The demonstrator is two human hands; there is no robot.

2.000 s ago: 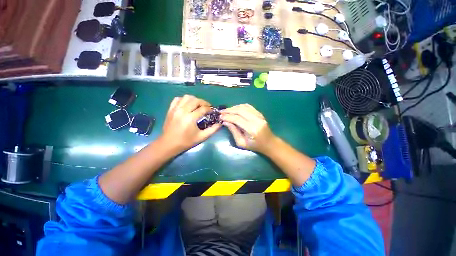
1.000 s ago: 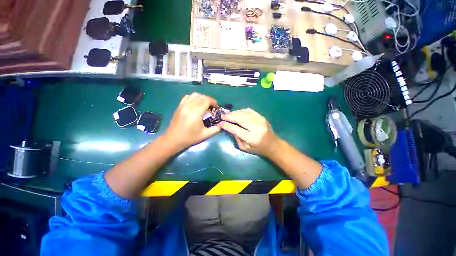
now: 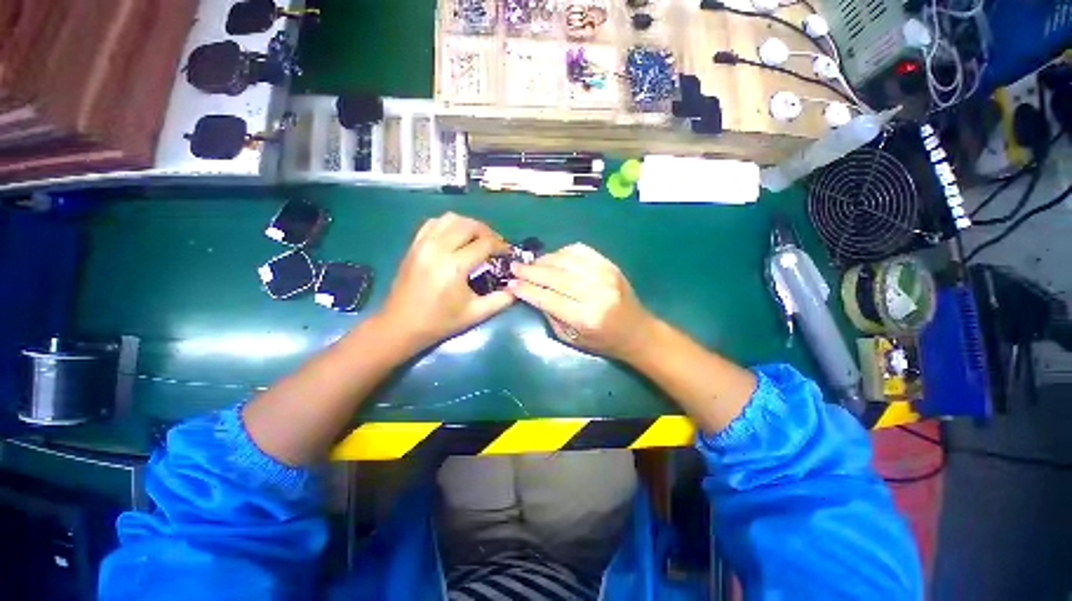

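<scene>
A small dark watch assembly with shiny silver-white insides [image 3: 494,272] is held above the green mat [image 3: 564,387], in front of me. My left hand [image 3: 441,282] grips it from the left between thumb and fingers. My right hand [image 3: 582,299] is at its right side, fingertips pinched together and touching it. My fingers cover much of the assembly. I cannot tell whether the right fingertips also hold a small part or thin tool.
Three dark watch units [image 3: 343,285] lie at left. A solder spool [image 3: 53,385] stands far left. A wooden tray [image 3: 564,132], hand tools [image 3: 535,176] and white bottle [image 3: 698,181] are behind. A grey-silver cylinder [image 3: 811,308] and round fan [image 3: 864,202] are at right.
The camera view has shifted slightly. My left hand keeps its hold on the assembly, and my right fingertips have changed their position slightly against it.
</scene>
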